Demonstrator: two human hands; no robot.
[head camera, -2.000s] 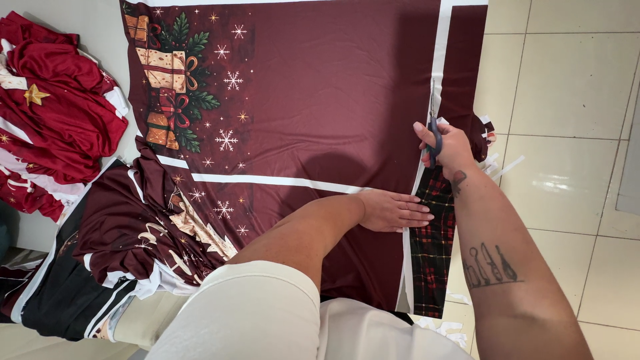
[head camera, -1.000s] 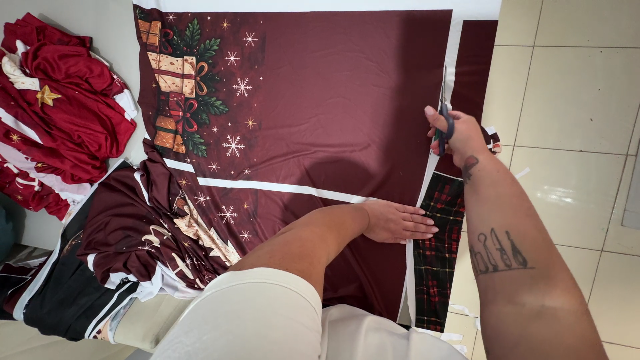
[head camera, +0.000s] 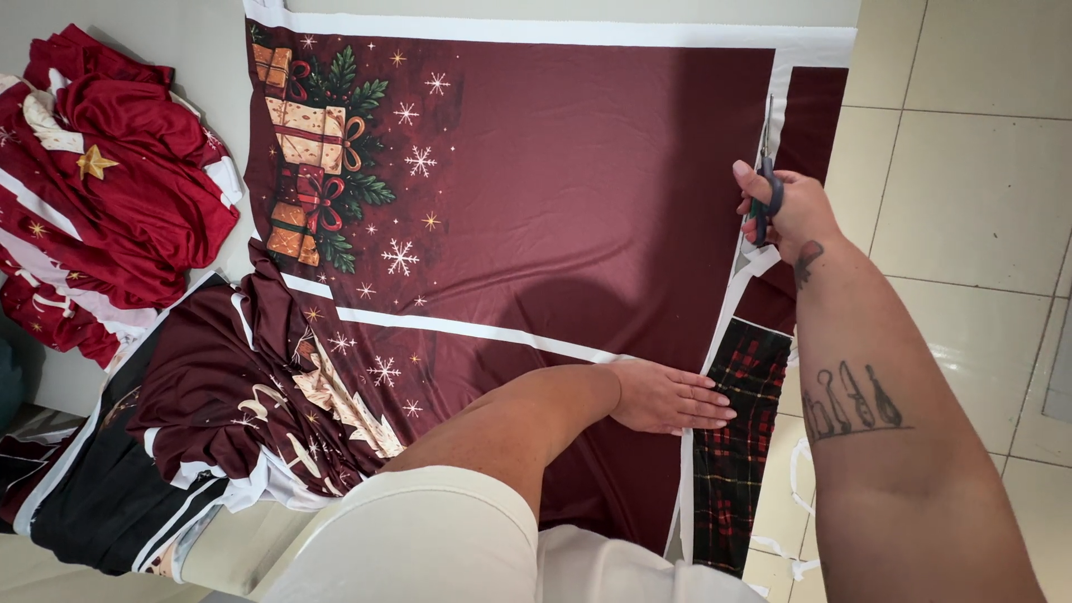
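Observation:
Maroon fabric (head camera: 569, 184) printed with gift boxes and snowflakes lies spread out, with white borders around its panels. My right hand (head camera: 783, 205) holds dark-handled scissors (head camera: 765, 197), their blades pointing up along the white border at the panel's right side. Whether the blades are apart is hard to tell. Below the scissors the border is cut, and a strip with maroon and plaid parts (head camera: 737, 419) lies along the right. My left hand (head camera: 674, 397) rests flat, fingers extended, across the lower part of the cut line, its fingertips on the plaid; nothing is in it.
Crumpled red fabric (head camera: 167, 167) with a gold star lies at the left. Bunched maroon fabric (head camera: 209, 377) and black fabric (head camera: 92, 502) are at the lower left. Beyond the right edge is a tiled floor (head camera: 963, 193) with white scraps (head camera: 801, 473) on it.
Between the earlier frames and now, my right hand has moved up a little along the white border with the scissors. My left hand stays flat near the plaid.

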